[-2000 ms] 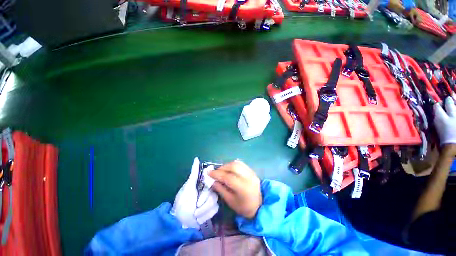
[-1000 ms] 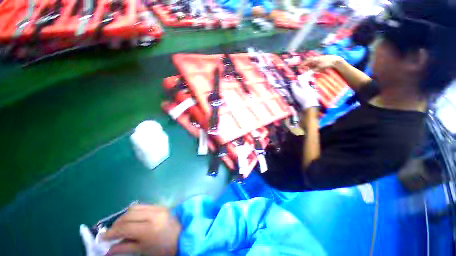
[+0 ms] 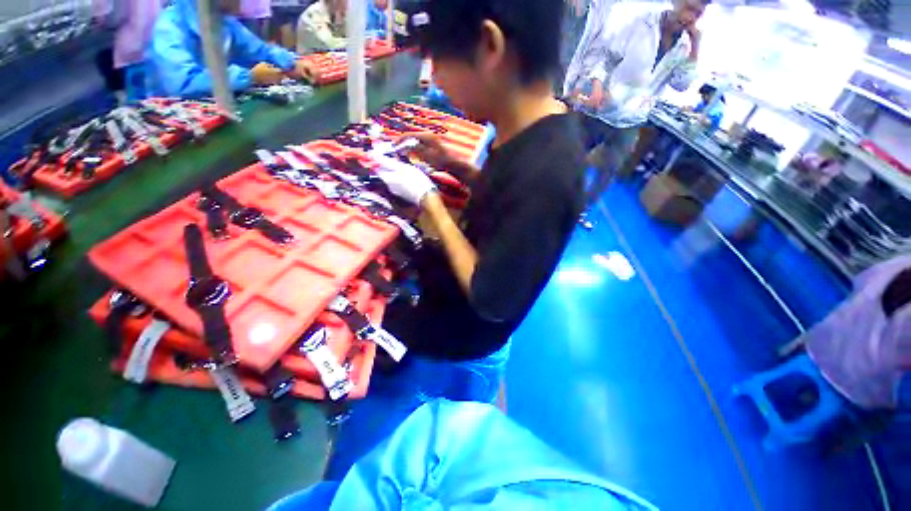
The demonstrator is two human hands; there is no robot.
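Neither of my hands is in the picture; only my blue smock sleeve (image 3: 469, 464) shows at the bottom edge. Nearest in front of me is a stack of orange-red watch trays (image 3: 165, 245). A dark wristwatch (image 3: 208, 292) lies across the top tray, with more black-strapped watches near its far side. White strap labels (image 3: 235, 392) and dark straps hang out from the lower trays. A white bottle (image 3: 115, 459) stands at the lower left on the green bench (image 3: 230, 469).
A co-worker in black (image 3: 529, 220) sits right of the stack, a white-gloved hand (image 3: 403, 180) over watches on a tray. More watch trays (image 3: 70, 180) lie at far left. Other people are behind. Blue stool (image 3: 794, 399) and cardboard box (image 3: 681, 195) are on the blue floor.
The view has swung right, so the trays and bottle sit further left. My hands, earlier working on a watch with a white cloth, have left the picture. The co-worker and aisle now show.
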